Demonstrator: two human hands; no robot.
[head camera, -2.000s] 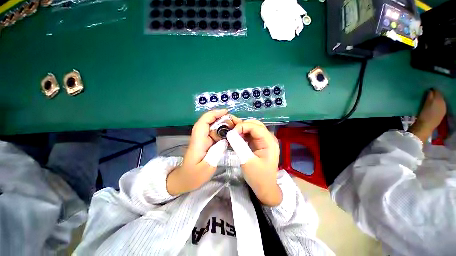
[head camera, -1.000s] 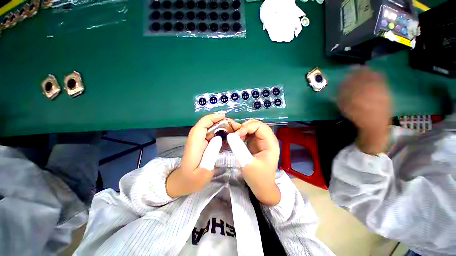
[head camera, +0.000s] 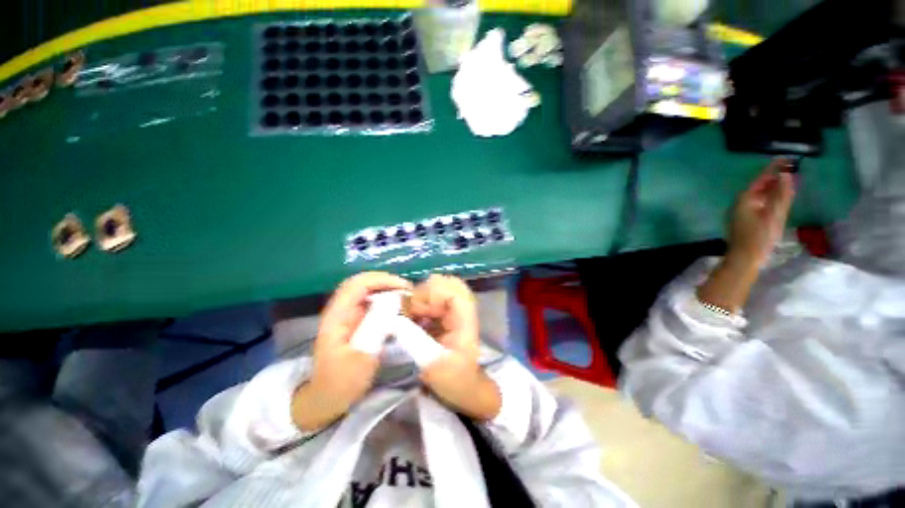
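My left hand (head camera: 347, 342) and my right hand (head camera: 452, 342) meet above my lap, just off the near bench edge. White finger cots cover both thumbs. Between the fingertips they hold a small copper-coloured housing (head camera: 406, 304), mostly hidden by the thumbs and blurred. The clear carrier strip (head camera: 433, 232) with round dark parts lies on the green bench just beyond my hands. Two more copper housings with dark centres, one of them at the left (head camera: 115, 228), lie side by side on the bench.
A dark sheet of black rounds (head camera: 339, 77), a white wipe (head camera: 491, 87), a whitish bottle (head camera: 449, 36) and a dark tape dispenser (head camera: 605, 74) stand farther back. A clear film (head camera: 149, 84) lies at the back left. A neighbour's hand (head camera: 761, 218) is at the right, above a red stool (head camera: 566, 332).
The view has shifted, and more of the bench's back shows. The thumbs now cover the held housing's dark centre. The neighbour's hand moved, and the single housing at the right is no longer seen.
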